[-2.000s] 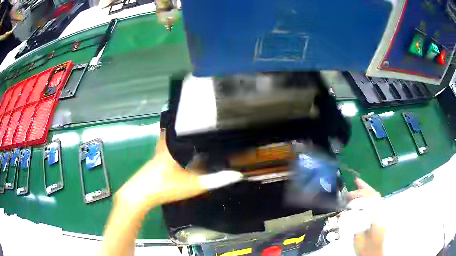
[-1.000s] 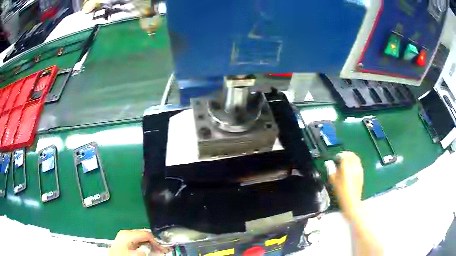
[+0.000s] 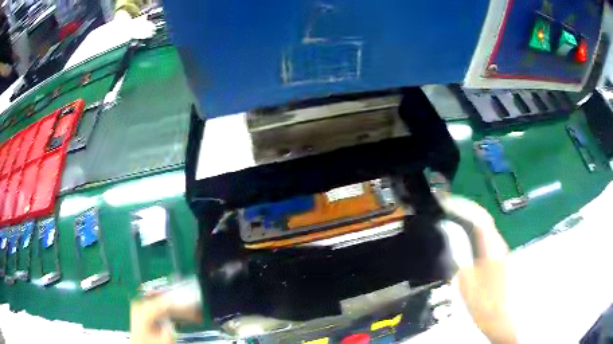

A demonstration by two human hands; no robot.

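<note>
A phone middle frame with a blue patch (image 3: 275, 211) lies on the orange-brown fixture (image 3: 366, 205) in the press mouth. The grey press head (image 3: 316, 134) is behind and above it, and the shaft is hidden. My left hand (image 3: 165, 312) is at the lower left, blurred and partly cut off by the picture's edge, near the lower end of a phone frame (image 3: 176, 252) on the green surface. My right hand (image 3: 480, 252) is at the right side of the black press base (image 3: 302, 289), blurred, fingers near the fixture's right end. Whether either hand holds anything is unclear.
The blue press housing (image 3: 269, 60) overhangs the work. More frames lie left (image 3: 91, 245) and right (image 3: 501, 175). A red tray (image 3: 33, 164) is left, a black tray (image 3: 517, 104) behind right, and the lit control panel (image 3: 551, 40) upper right. A gloved hand (image 3: 138, 27) shows top left.
The frame on the fixture has come into clear view. The press head appears farther under the housing, its shaft hidden. My left hand is higher beside the base. The view has shifted.
</note>
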